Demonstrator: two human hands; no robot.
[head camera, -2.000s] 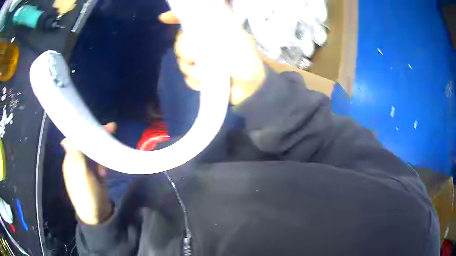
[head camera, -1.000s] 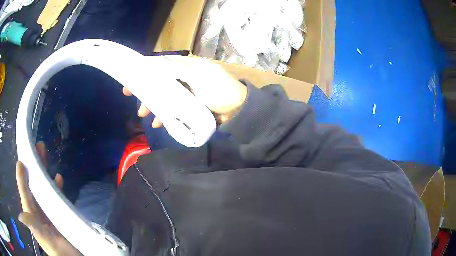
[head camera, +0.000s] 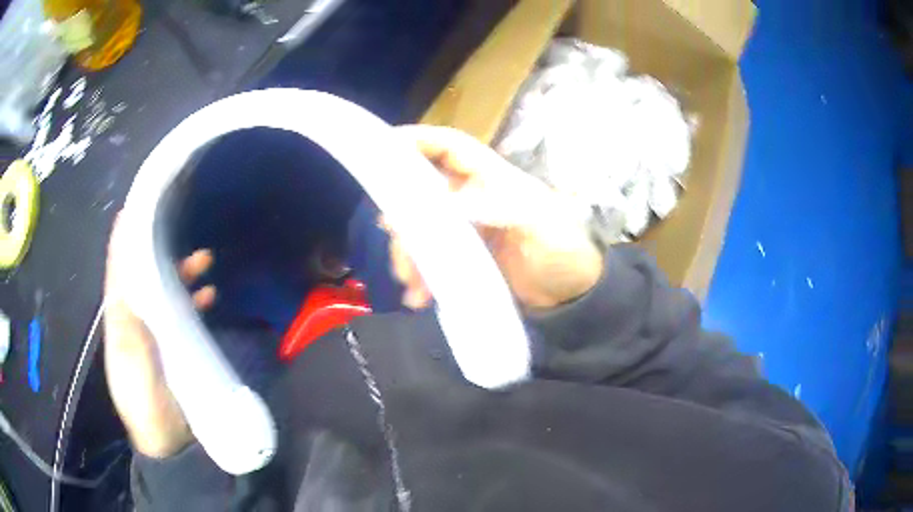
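A white U-shaped neck fan (head camera: 290, 106) is held over my lap, its curve pointing away from me and both rounded ends towards my body. It is slightly blurred and no gold ring can be made out on it. My left hand (head camera: 138, 350) grips the left arm of the band, with fingertips showing inside the curve. My right hand (head camera: 516, 225) grips the right arm from the outer side, its fingers partly hidden behind the band.
An open cardboard carton (head camera: 723, 180) at upper right holds a pile of silvery wrapped pieces (head camera: 611, 140). The black bench at left carries a yellow tape roll (head camera: 30, 215), white crumbs, an amber object (head camera: 108, 35), a blue-handled tool (head camera: 35, 352) and a thin cable. Blue floor lies at right.
The fan has turned so both ends now point towards my body, with both in view. Both hands still hold it. The view has shifted, showing the tape roll and white crumbs on the bench.
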